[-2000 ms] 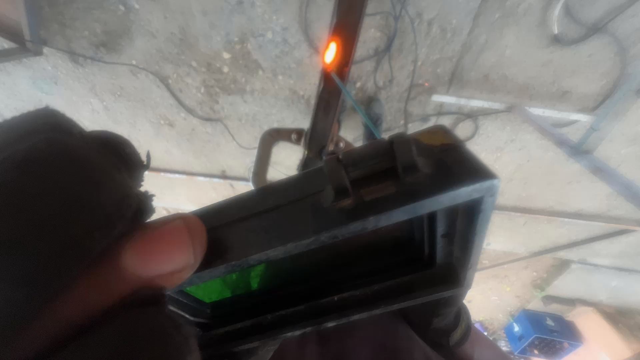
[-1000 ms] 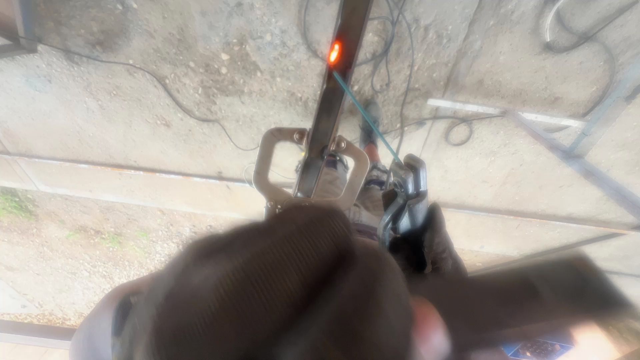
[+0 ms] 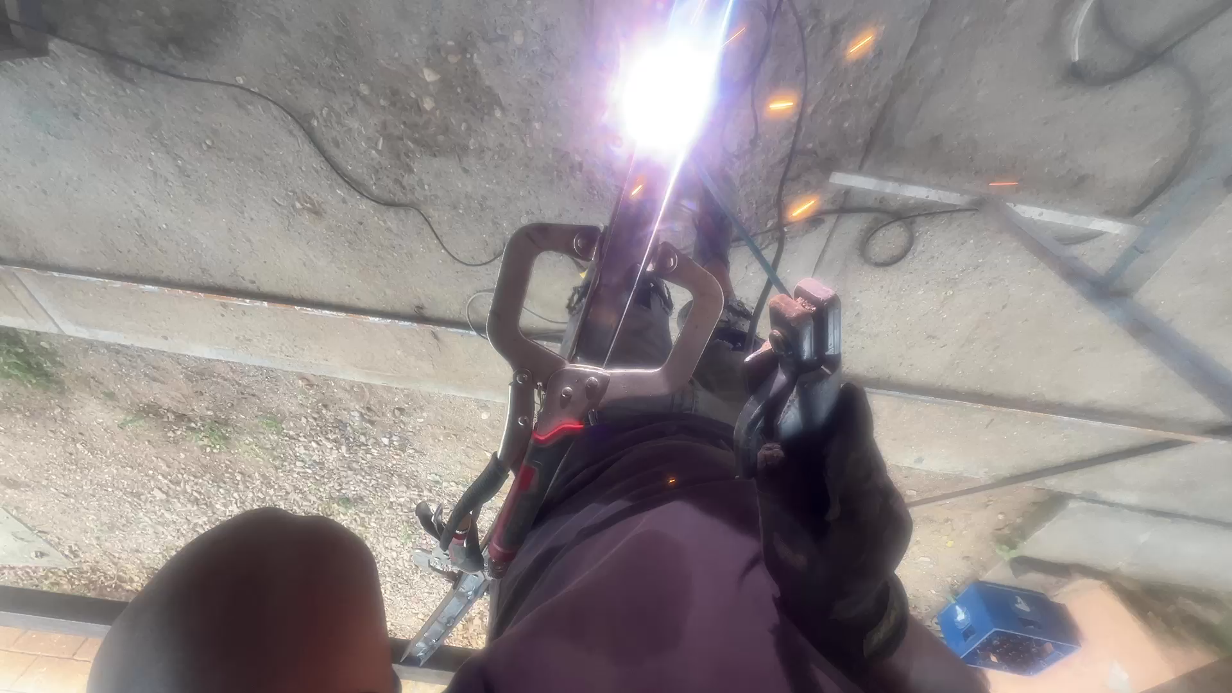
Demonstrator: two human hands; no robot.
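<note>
My right hand [image 3: 837,520], in a dark glove, is closed around an electrode holder [image 3: 804,337]. A thin welding rod [image 3: 756,245] runs from its jaws up toward a blinding white arc [image 3: 671,96] on a dark steel bar [image 3: 616,279]; the glare hides the rod's tip. Locking C-clamp jaws [image 3: 698,313] sit on both sides of the bar, with the red and black handle [image 3: 525,496] below. A large blurred rounded shape [image 3: 241,606] fills the lower left, perhaps my left hand close to the camera; what it holds is not visible.
Orange sparks [image 3: 804,207] fly right of the arc. Dark cables [image 3: 356,188] cross the concrete. Metal bars [image 3: 1107,289] lie at the right, a blue crate [image 3: 1011,626] stands at lower right, and purple clothing [image 3: 645,577] covers the lower middle.
The orange glow on the bar has given way to a bright arc with sparks. The dark framed welding shield with green glass, held by a hand earlier, is out of view.
</note>
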